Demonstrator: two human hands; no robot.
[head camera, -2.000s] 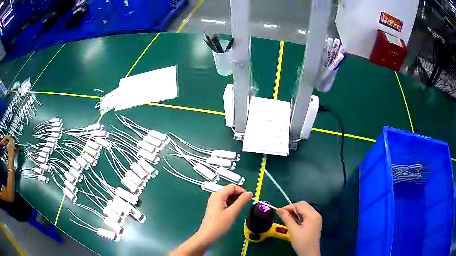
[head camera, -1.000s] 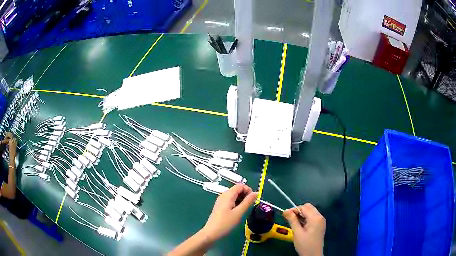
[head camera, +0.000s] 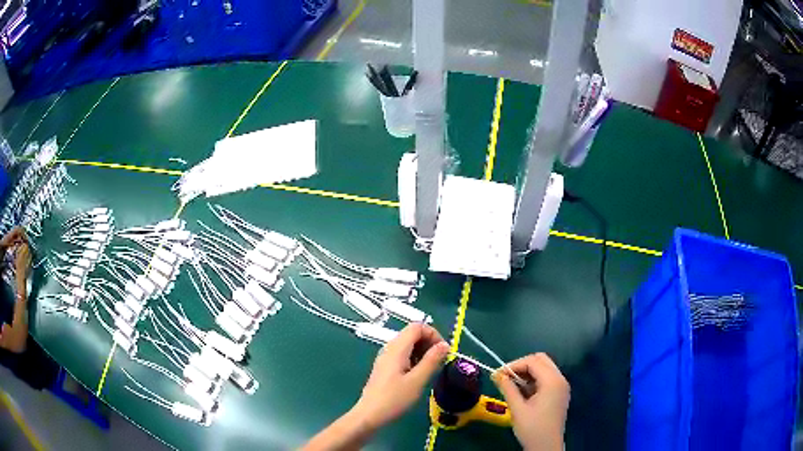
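Observation:
A thin white lead wire (head camera: 473, 359) is stretched between my two hands just above the dark nozzle of the yellow heat gun (head camera: 478, 410), which has a pink-purple glow at its mouth. My left hand (head camera: 404, 366) pinches the wire's left end. My right hand (head camera: 536, 393) pinches its right end, and a pale strand slants up and left from those fingers. Whether a sleeve is on the wire cannot be told. White wired units (head camera: 249, 304) lie in slanting rows at left, the nearest ones close to my left fingertips.
A blue bin (head camera: 656, 352) with grey-white wires inside stands at right. The white twin-post stand (head camera: 471, 226) is ahead, with a pen cup (head camera: 398, 114) and a black cord (head camera: 604, 264). White sheets (head camera: 264, 158) lie behind the rows. Another person's arm (head camera: 18, 299) shows at far left.
Both hands stay over the nozzle with the wire held. The pale strand from my right hand has swung slightly left and lower since a second ago.

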